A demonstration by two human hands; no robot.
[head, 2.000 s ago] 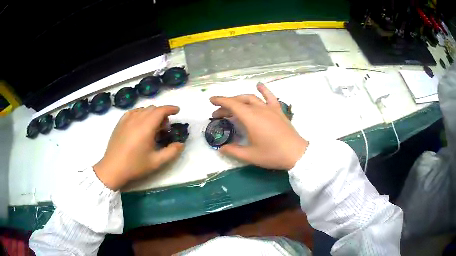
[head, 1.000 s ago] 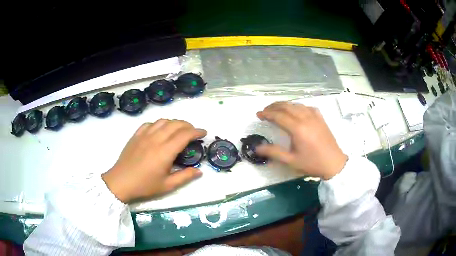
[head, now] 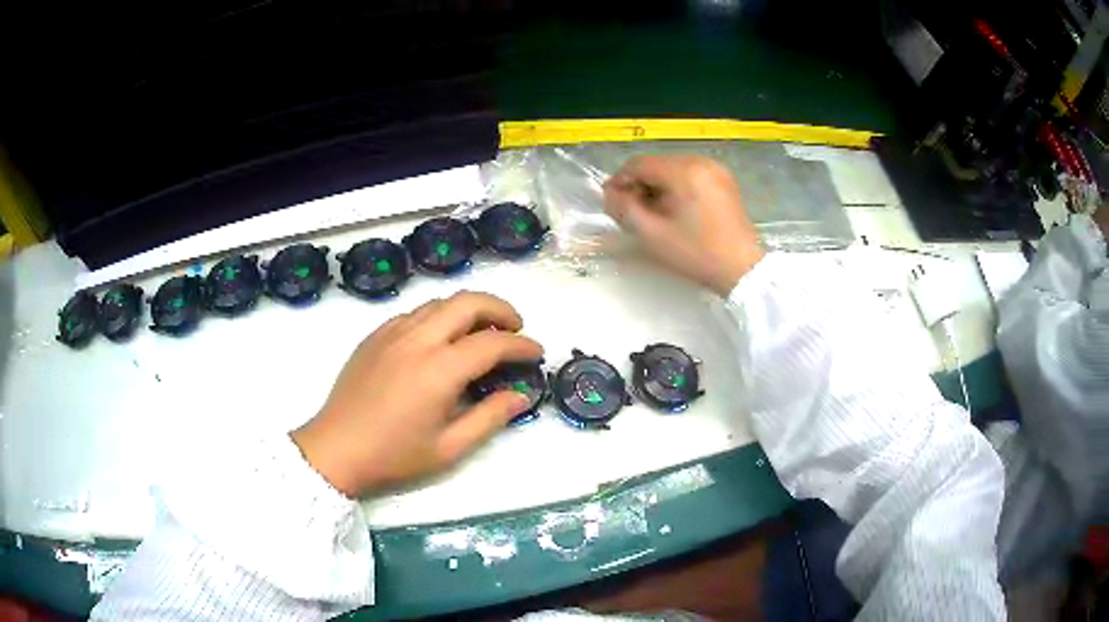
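Note:
Three round black housings with green centre dots lie in a short row at the front: one partly under my left hand (head: 426,395), a middle one (head: 591,390) and a right one (head: 666,375). My left fingers and thumb are around the left housing (head: 525,386), which stays on the table and is partly hidden. My right hand (head: 681,219) is at the back, slightly blurred, with its fingertips pinched at the clear film (head: 572,188), whose creases run up to them.
Several like housings (head: 376,267) stand in a slanting row at the back left. A yellow strip (head: 693,130) and a grey mat (head: 791,194) lie at the back. White plugs (head: 943,292) lie at right. Another person's sleeve (head: 1052,316) is at the right edge.
My right hand has let go of the right housing and moved up and back to the clear film. My left hand remains at the left housing. The view has shifted a little.

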